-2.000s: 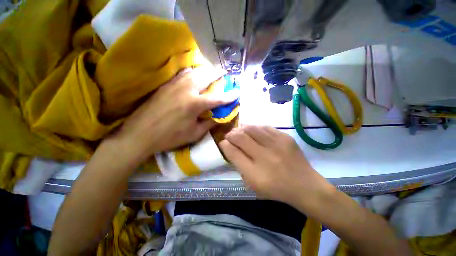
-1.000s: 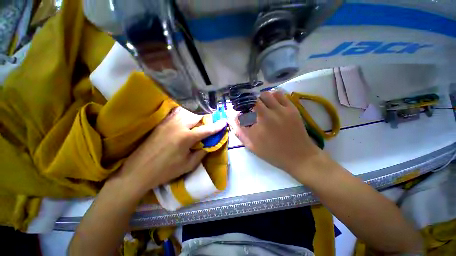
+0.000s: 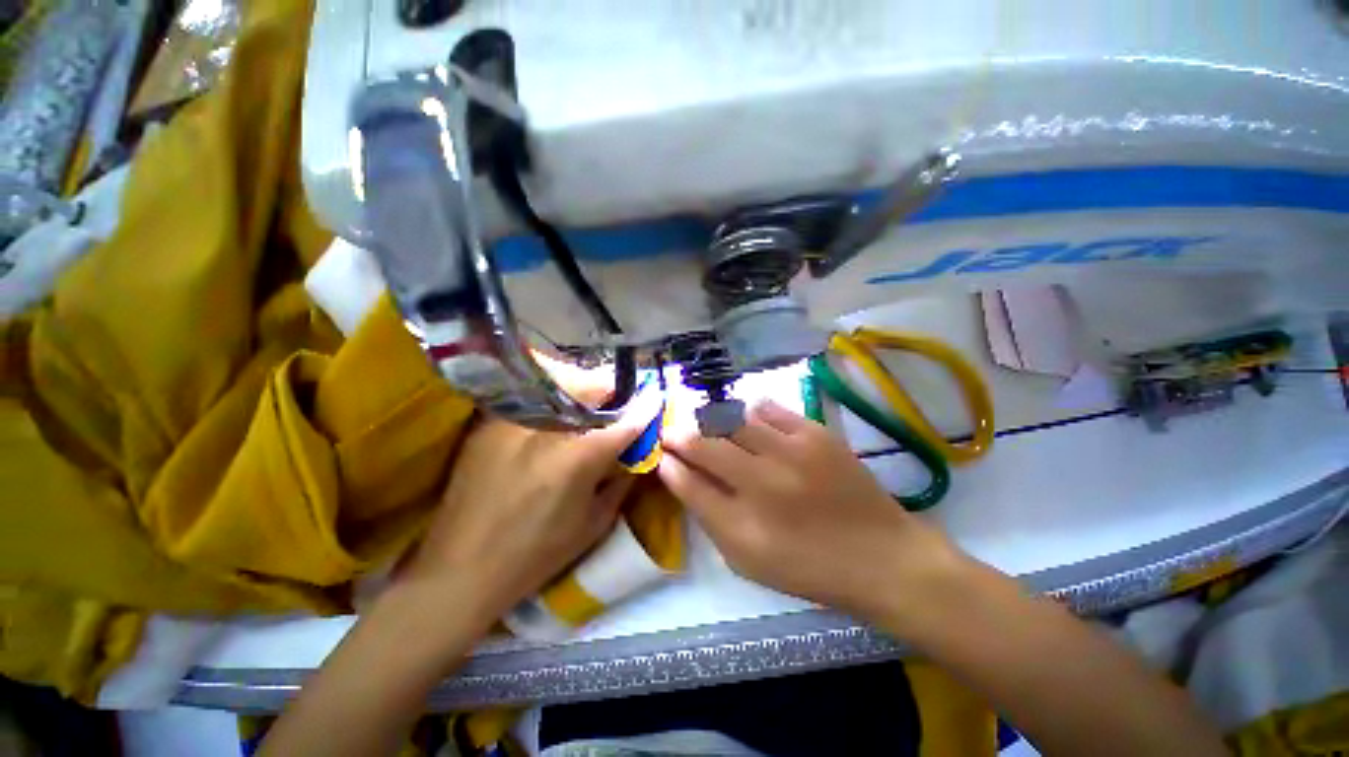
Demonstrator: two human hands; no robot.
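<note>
The mustard-yellow garment point(image 3: 244, 444) lies bunched left of the needle of the white sewing machine point(image 3: 947, 133). A small yellow piece with a blue patch point(image 3: 642, 447) is at the needle area, between my hands. My left hand point(image 3: 540, 481) presses on the yellow cloth, its fingertips at the blue patch. My right hand point(image 3: 784, 496) lies just right of the patch, fingers bent under the machine head. Its fingertips are close to the piece; whether they pinch it is unclear. A yellow and off-white folded end point(image 3: 614, 574) hangs below my hands. The needle itself is hidden.
Shears with yellow and green handles point(image 3: 969, 396) lie right of my right hand. Behind them are pale pink pieces point(image 3: 1031, 333) and a small metal device point(image 3: 1206, 376). The ruler-marked table edge point(image 3: 710, 652) runs along the front. A shiny curved guard point(image 3: 488, 333) hangs above my left hand.
The view has shifted, showing more of the machine head. My right hand went from the cloth to beside the presser area, then back down close to the blue patch. My left hand stays on the cloth.
</note>
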